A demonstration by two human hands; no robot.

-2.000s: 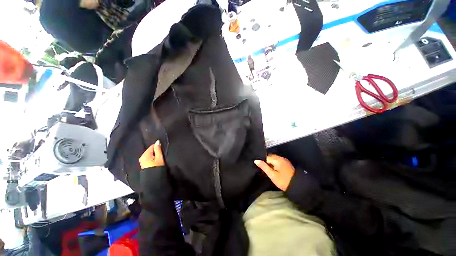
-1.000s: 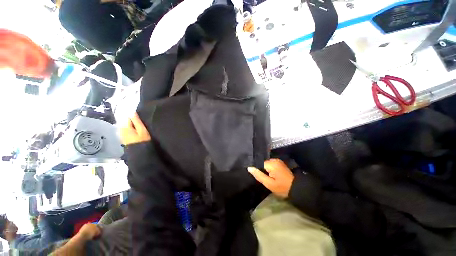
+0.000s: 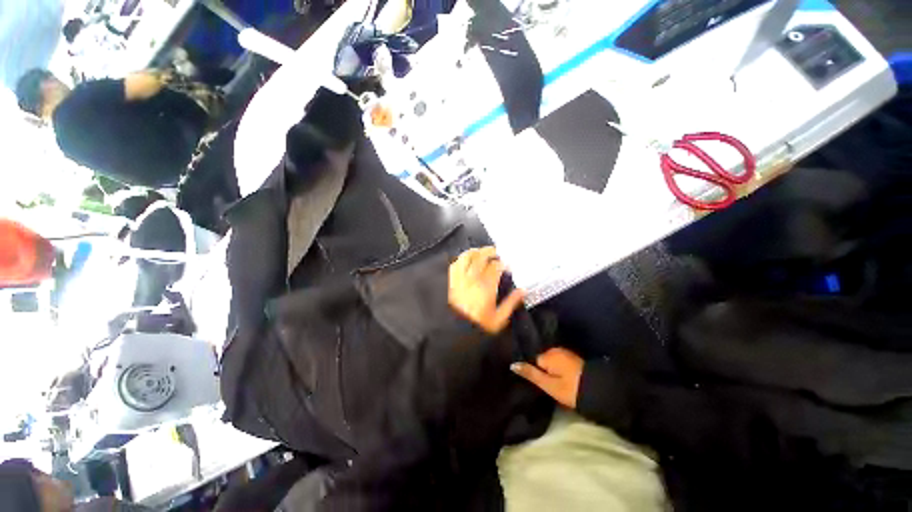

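Observation:
A large black garment piece (image 3: 310, 330) lies draped over the white table's edge and my lap, with a lighter grey inner face showing near its top. My left hand (image 3: 482, 288) is on the garment's right side, fingers bent against the cloth near the table edge. My right hand (image 3: 555, 376) is just below it, its thumb on the cloth and its other fingers partly hidden. The white sewing machine (image 3: 590, 60) with a blue stripe stands beyond. The needle area (image 3: 455, 187) is beside the garment and no cloth is clearly under it.
Red-handled scissors (image 3: 708, 170) and a dark fabric scrap (image 3: 582, 140) lie on the white table. A dark strip (image 3: 508, 70) lies across the machine head. A grey motor housing (image 3: 148, 385) is at left. A person (image 3: 130, 125) is at upper left; another person's head shows at lower left.
My left hand has moved from the garment's left side across to its right side, near my right hand. The cloth's left part is now bunched and folded. The view has shifted.

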